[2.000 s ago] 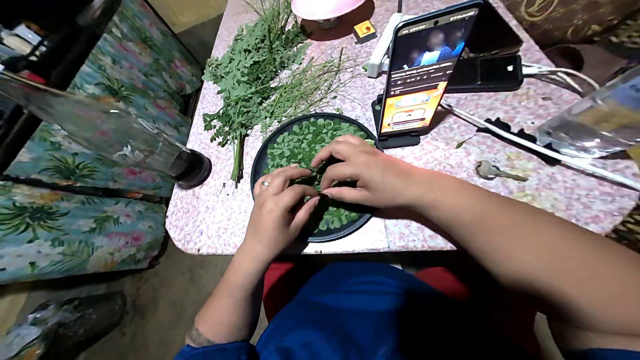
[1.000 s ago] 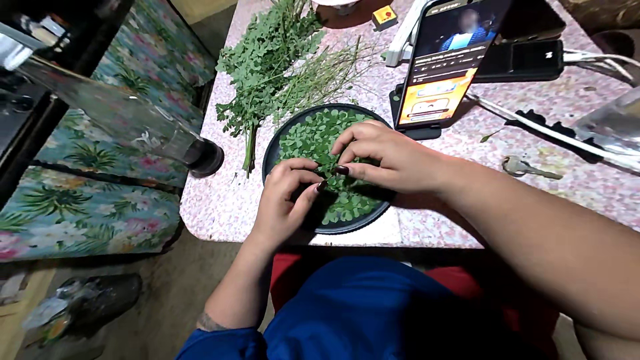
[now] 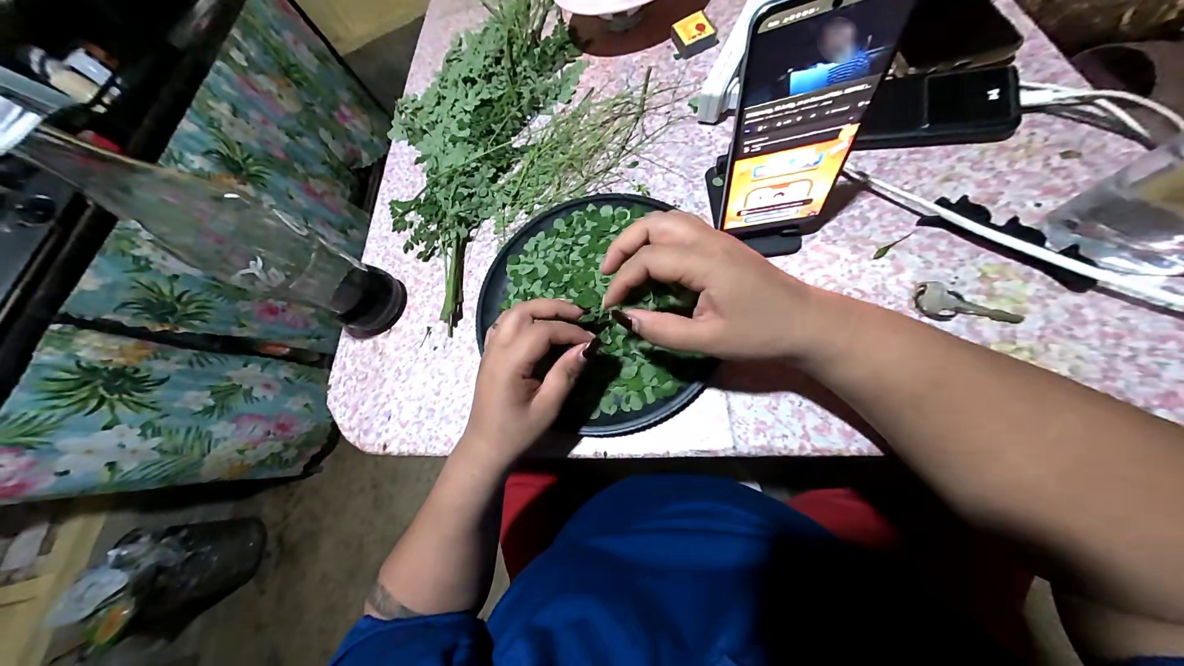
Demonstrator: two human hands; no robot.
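A round black tray [image 3: 490, 319] with a raised rim lies near the table's front edge, covered in small green leaves [image 3: 555, 264]. Over its left half is my left hand [image 3: 532, 365], thumb and fingertips close together. My right hand [image 3: 703, 291] bends over the tray from the right, its thumb and index fingertips almost meeting the left ones. A bit of green shows between the hands, but whether either one pinches a sprig cannot be told. Behind the tray lies a leafy bunch of stems [image 3: 462, 129], with thin stripped-looking stalks [image 3: 592, 148] beside it.
A lit phone [image 3: 795, 120] leans on a stand right behind the tray. A glass bottle [image 3: 231, 245] stands at the left edge. To the right are a key-like metal object [image 3: 962, 303], white cables [image 3: 999, 236], a power bank [image 3: 943, 106] and a clear container [image 3: 1128, 203]. A matchbox [image 3: 694, 33] lies at the back.
Both hands stay over the tray, with only small shifts of the fingers. The view has shifted somewhat.
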